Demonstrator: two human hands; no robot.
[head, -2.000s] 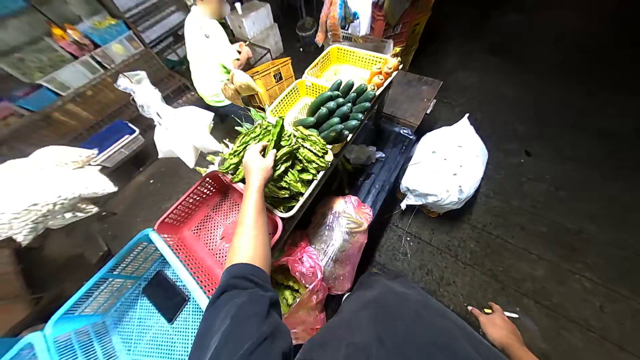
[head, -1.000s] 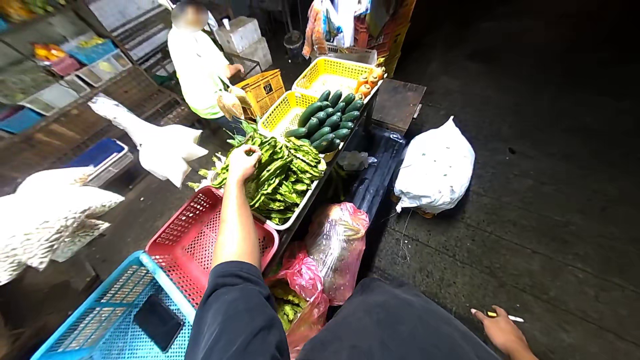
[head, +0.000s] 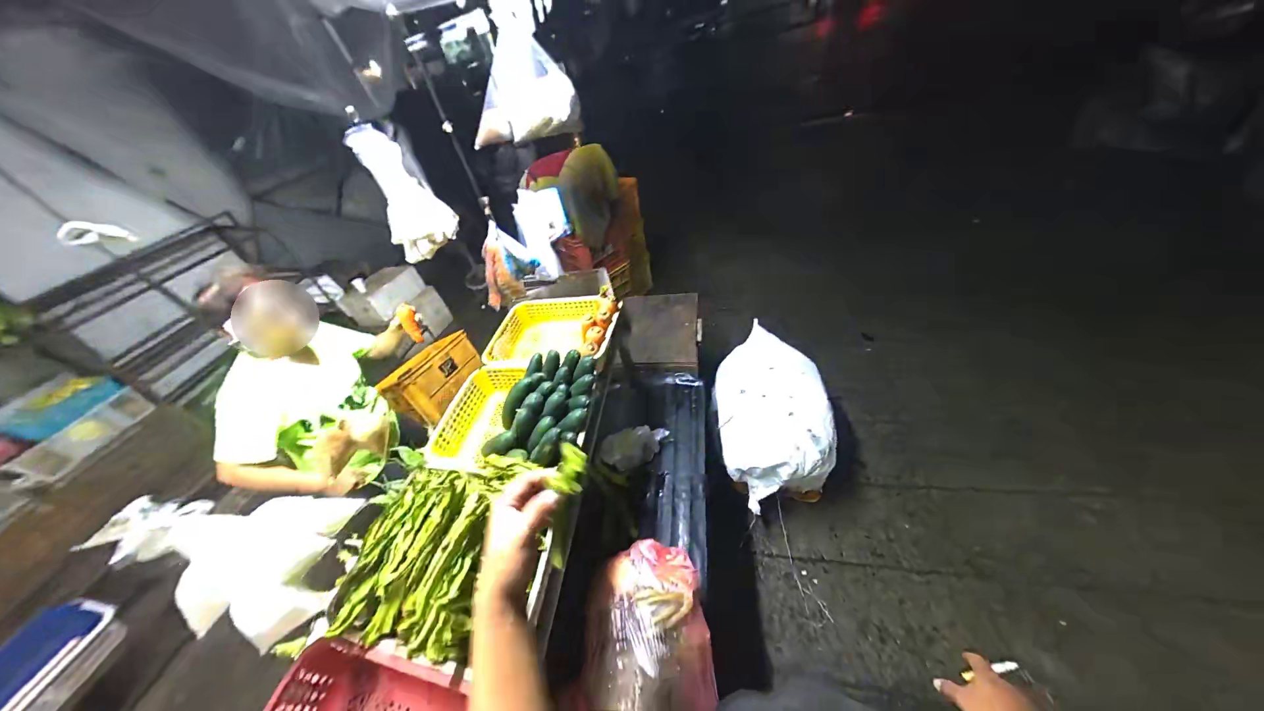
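My left hand [head: 523, 523] reaches over the heap of long green bean pods [head: 425, 573] and grips a few pods [head: 567, 469] at the heap's far right corner. Low at the right, my right hand [head: 983, 684] holds a small white pen-like stick [head: 1003, 668]. Beyond the pods, dark green cucumbers [head: 548, 405] fill the right side of a yellow plastic basket [head: 449, 430]. Another yellow basket [head: 533, 331] behind it holds orange vegetables [head: 596, 326] that look like carrots. The rim of a red plastic basket [head: 365, 676] shows below the pods.
At the left, a person [head: 286, 395] holds leafy greens and an orange item beside an orange crate [head: 432, 375]. A white sack [head: 775, 415] stands on the dark floor at right. A pink plastic bag [head: 657, 622] lies near the front, and white bags [head: 262, 563] sit at left.
My left hand has moved from the middle of the pods to their far right corner. The person at the left now leans closer to the baskets. The view has tilted up.
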